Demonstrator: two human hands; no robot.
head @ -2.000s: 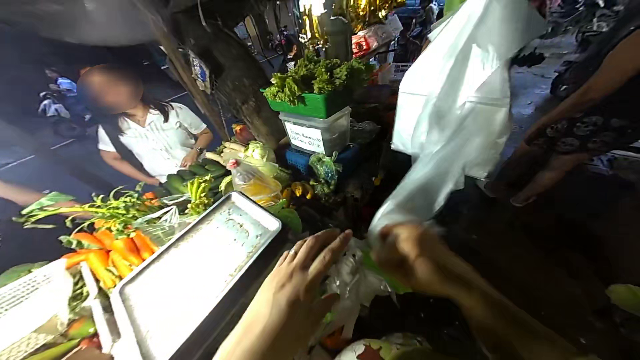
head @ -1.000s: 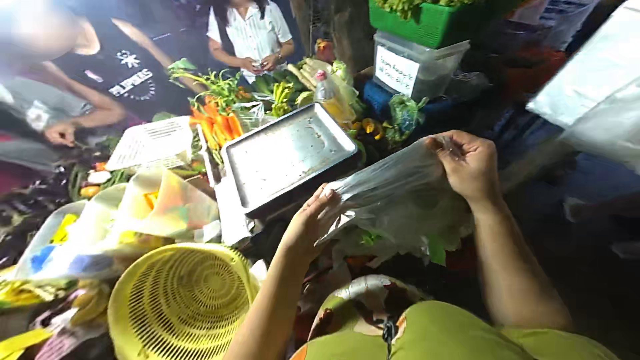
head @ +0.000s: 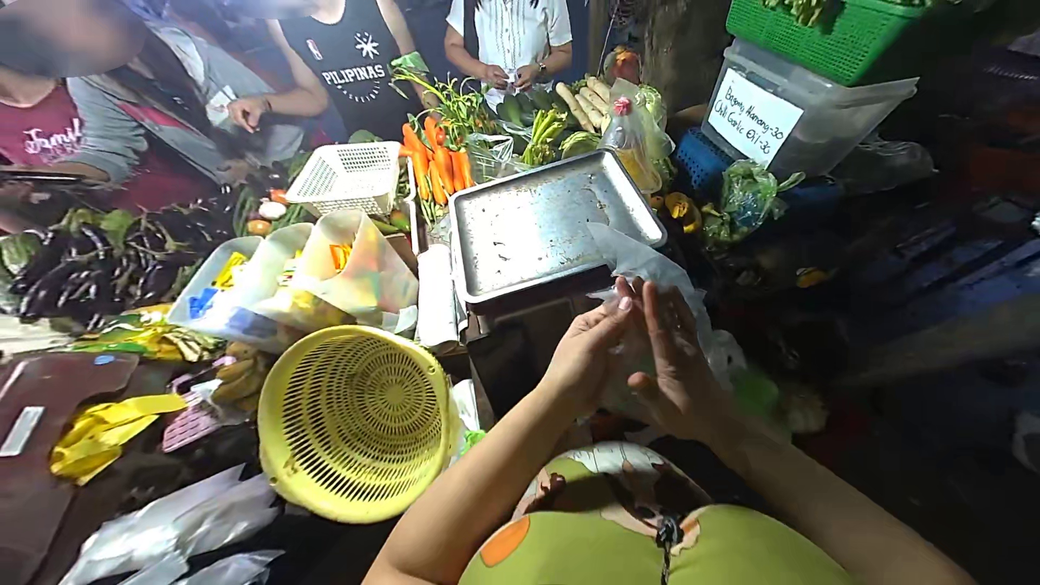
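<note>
A thin translucent plastic bag (head: pixel 650 264) is between my two hands, in front of my body. My left hand (head: pixel 593 349) pinches its edge near the thumb and fingertips. My right hand (head: pixel 678 357) lies against the bag with its fingers extended, close to the left fingertips; whether it grips the film is unclear. Just beyond my hands is a metal weighing tray (head: pixel 552 219) with small specks on it, on a dark scale. To the left of my forearm stands a yellow perforated plastic basket (head: pixel 357 422), with nothing seen inside.
Orange carrots (head: pixel 439 166), a white basket (head: pixel 349 175) and eggplants (head: pixel 97 264) lie beyond and left. Clear bins (head: pixel 357 276) hold packets. A green crate (head: pixel 829 36) tops a clear box (head: pixel 812 106) at right. Several people stand across the stall.
The bag, stretched between my hands a second ago, is now gathered between them, and my hands have come together. My right hand has moved in toward the left. The view has shifted.
</note>
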